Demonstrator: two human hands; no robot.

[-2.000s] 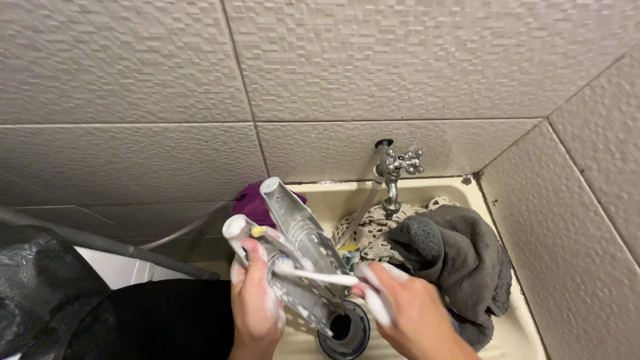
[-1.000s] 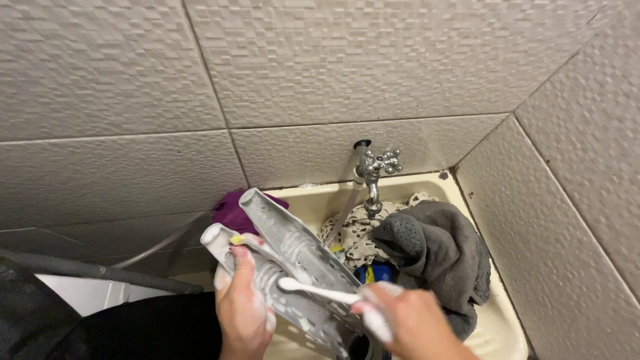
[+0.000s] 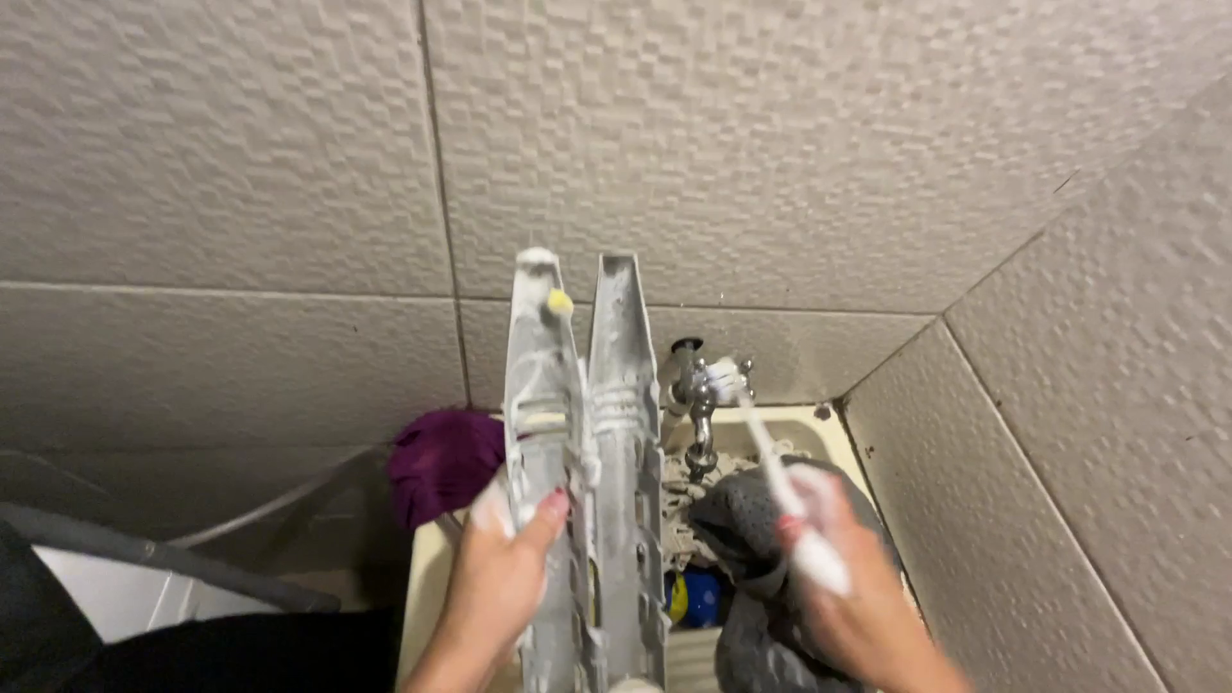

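My left hand [image 3: 505, 568] grips the left edge of a long grey plastic part [image 3: 619, 481] made of two parallel channel-shaped halves. White foam coats parts of it, and a small yellow piece [image 3: 559, 301] shows near its upper left end. The part stands nearly upright in view, over the sink. In my right hand [image 3: 847, 568] is a white brush with a slim handle [image 3: 770, 462], blurred by motion; its head overlaps the tap handle in view and is apart from the grey part. Foam clings to the fingers of both hands.
A chrome tap [image 3: 704, 423] juts from the tiled wall above the cream sink [image 3: 799, 423]. Dark grey cloth [image 3: 756, 510], lacy cream fabric and a blue and yellow object [image 3: 698, 595] lie in the sink. Purple cloth [image 3: 445, 467] hangs at its left; a grey pipe [image 3: 192, 563] runs beyond.
The grey part has turned from a slant to nearly upright in my left hand. The brush has come away from its surface, to the right. The view has shifted.
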